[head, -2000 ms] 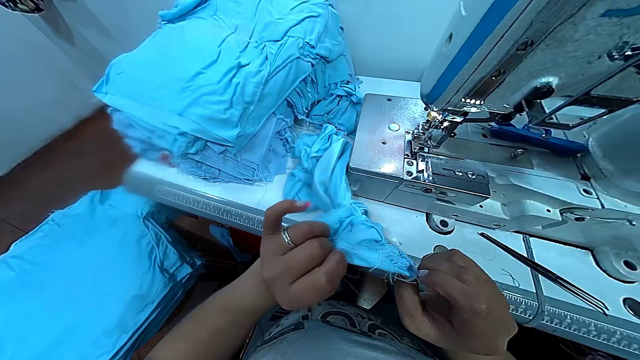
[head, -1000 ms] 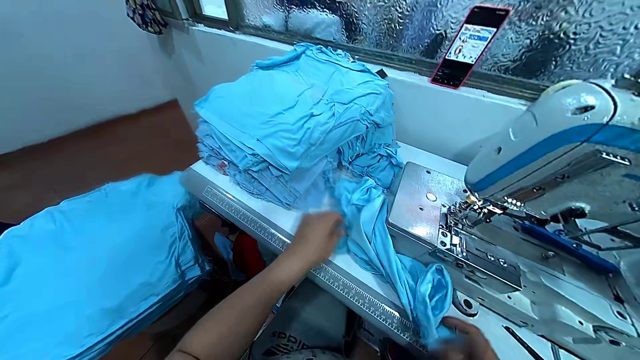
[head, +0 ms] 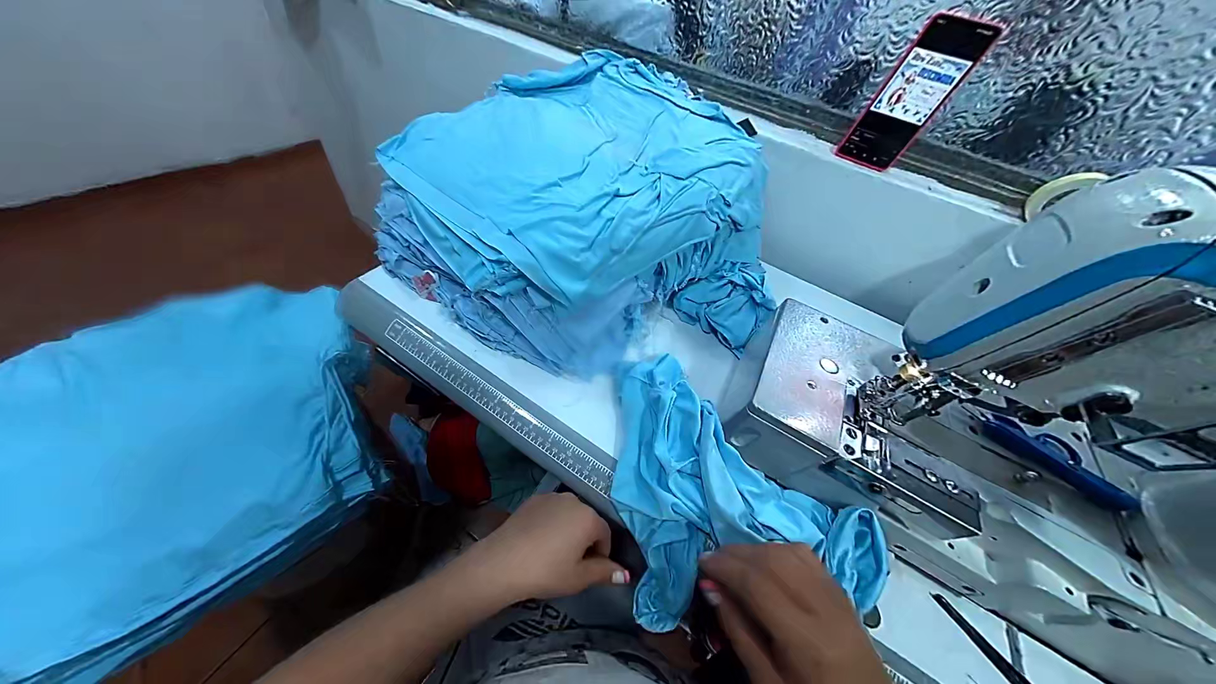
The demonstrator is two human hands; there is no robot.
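Note:
A bunched light blue fabric piece (head: pixel 708 475) lies on the white table and hangs over its front edge beside the sewing machine (head: pixel 874 418). My right hand (head: pixel 779 608) touches its lower edge; whether the fingers pinch the cloth is hidden. Just left of the cloth is my left hand (head: pixel 560 551), its fingers curled and thumb pointing right, with no cloth visible in it. Behind, a tall stack of light blue fabric pieces (head: pixel 579 180) rests on the table. Another blue fabric stack (head: pixel 171 437) is at the left, lower than the tabletop.
The table's front edge (head: pixel 503 404) carries a printed ruler. Tweezers (head: pixel 978 636) lie at the lower right by the machine. A phone (head: pixel 917 90) leans on the window ledge, and a roll of tape (head: pixel 1064 190) is behind the machine head. Red cloth (head: pixel 458 456) is under the table.
My left hand has come back from near the big stack to the table's front edge. The fabric, earlier stretched toward my right hand, now lies bunched. The view has swung left and up since the first frame.

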